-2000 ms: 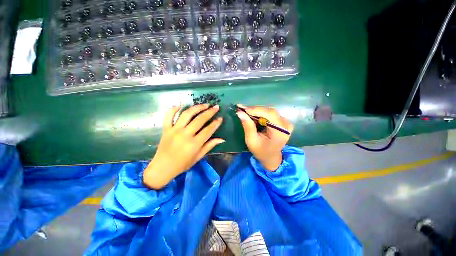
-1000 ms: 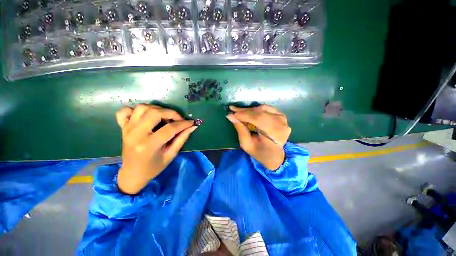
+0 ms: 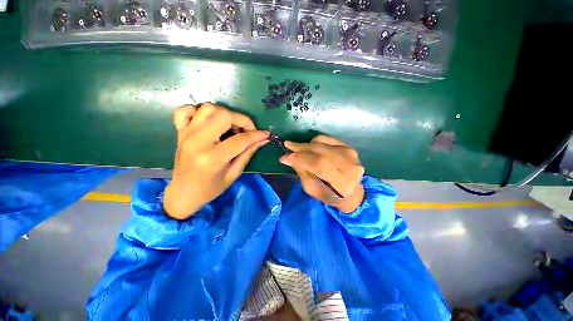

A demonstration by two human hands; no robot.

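Note:
My left hand (image 3: pixel 217 153) pinches a small dark metal component (image 3: pixel 272 138) between thumb and forefinger, over the green mat. My right hand (image 3: pixel 327 168) holds dark tweezers (image 3: pixel 329 187), their tip pointing left at the component and meeting or nearly meeting it. Whether a ring is on the tip is too small to tell. A loose heap of small black rings (image 3: pixel 288 94) lies on the mat beyond my hands. A clear compartment tray (image 3: pixel 295 57) with shiny dark components in its pockets stands behind the heap, cut off by the top edge.
The green mat (image 3: pixel 125 138) spans the bench. A brownish-grey patch (image 3: pixel 443 140) lies at the right. A black equipment box (image 3: pixel 540 94) stands at the far right, with a pale tube (image 3: pixel 545 167) beside it. Blue cloth (image 3: pixel 50 194) shows at the left.
Since two seconds ago, my left hand, earlier spread beside the heap, has come to pinch a component. Since one second ago, my hands have come together at it. The view has shifted.

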